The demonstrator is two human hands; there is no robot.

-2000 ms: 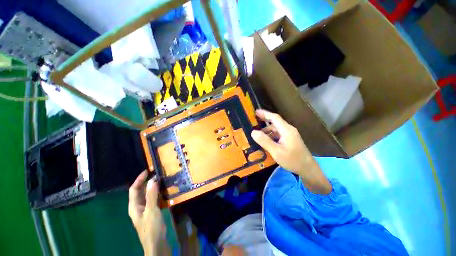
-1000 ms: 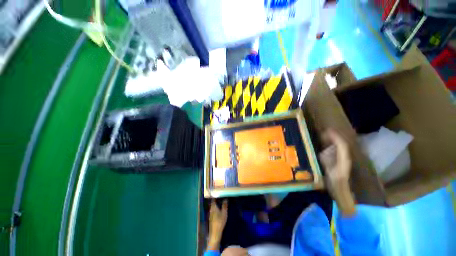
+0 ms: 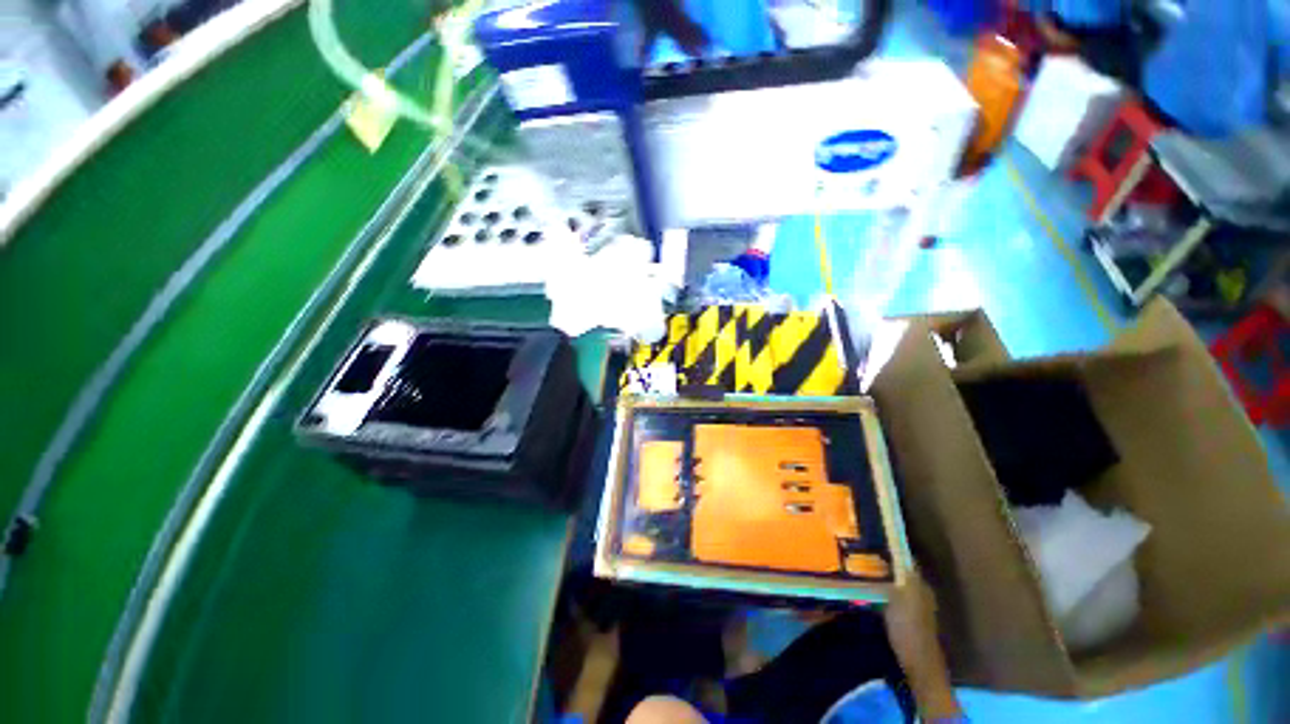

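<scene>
The orange fixture (image 3: 764, 492) lies in front of me with its dark border. Its thin tan lid frame (image 3: 750, 581) is shut flat over it. My right hand (image 3: 913, 632) is at the fixture's front right corner, partly cut off and blurred; its fingers are hard to make out. My left hand (image 3: 594, 668) is low, below the front left corner, dark and blurred; its fingers do not show clearly. A stack of black plastic frames (image 3: 545, 417) stands on the green bench left of the fixture.
Hazard stripes (image 3: 743, 351) lie behind the fixture. The blue and grey machine head (image 3: 573, 113) with white cloth (image 3: 616, 287) is behind left, near a white perforated tray (image 3: 488, 234). A white gantry (image 3: 806, 142) spans the back. An open cardboard box (image 3: 1203, 566) stands at right.
The lid frame stood open and now lies over the orange plate. My right hand has moved to the front right corner; my left hand is lower. The view has shifted, showing more of the machine.
</scene>
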